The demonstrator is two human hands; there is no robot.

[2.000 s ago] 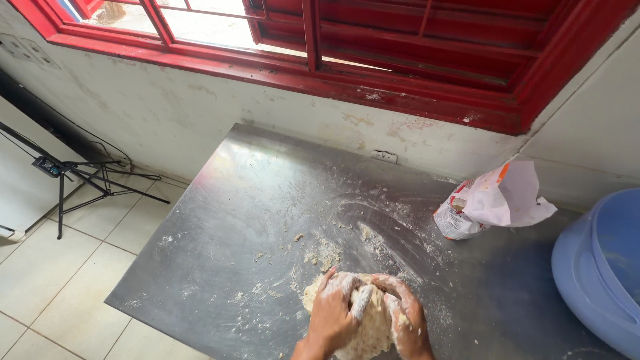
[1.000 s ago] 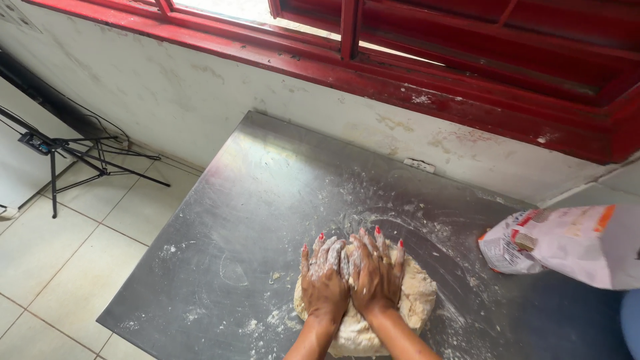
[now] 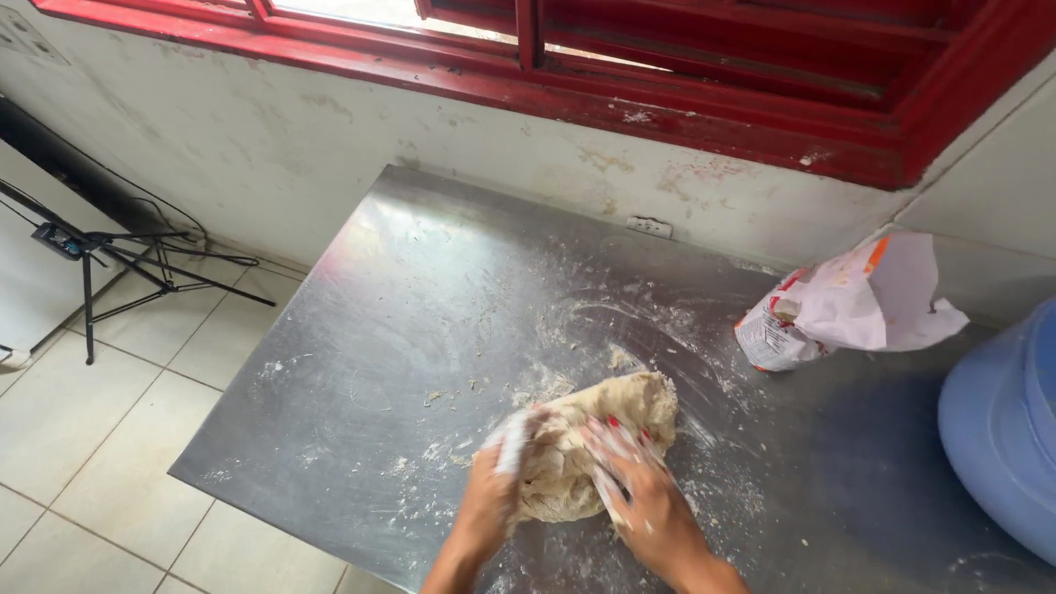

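A lump of pale, floury dough (image 3: pixel 565 483) rests on a stainless-steel table (image 3: pixel 346 346) close to its near side. My left hand (image 3: pixel 499 474), blurred and coated with flour, grips the dough's left side with curled fingers. On the right part of the dough lies my right hand (image 3: pixel 631 478), its floured fingers spread and pressing on the surface; red nails show. Loose flour and dough scraps are scattered around the lump. An opened paper flour bag (image 3: pixel 858 301) stands at the back right, its torn top folded over to the right.
A blue plastic tub (image 3: pixel 1002 437) is at the right edge. Behind the table are a stained white wall (image 3: pixel 511 157), a wall socket (image 3: pixel 649 226) and a red window frame (image 3: pixel 709 140). A black tripod (image 3: pixel 124 252) stands on the tiled floor to the left.
A second ago both hands lay flat side by side on a spread dough mass; now they are apart, the left curled at its side. The dough looks folded and bunched.
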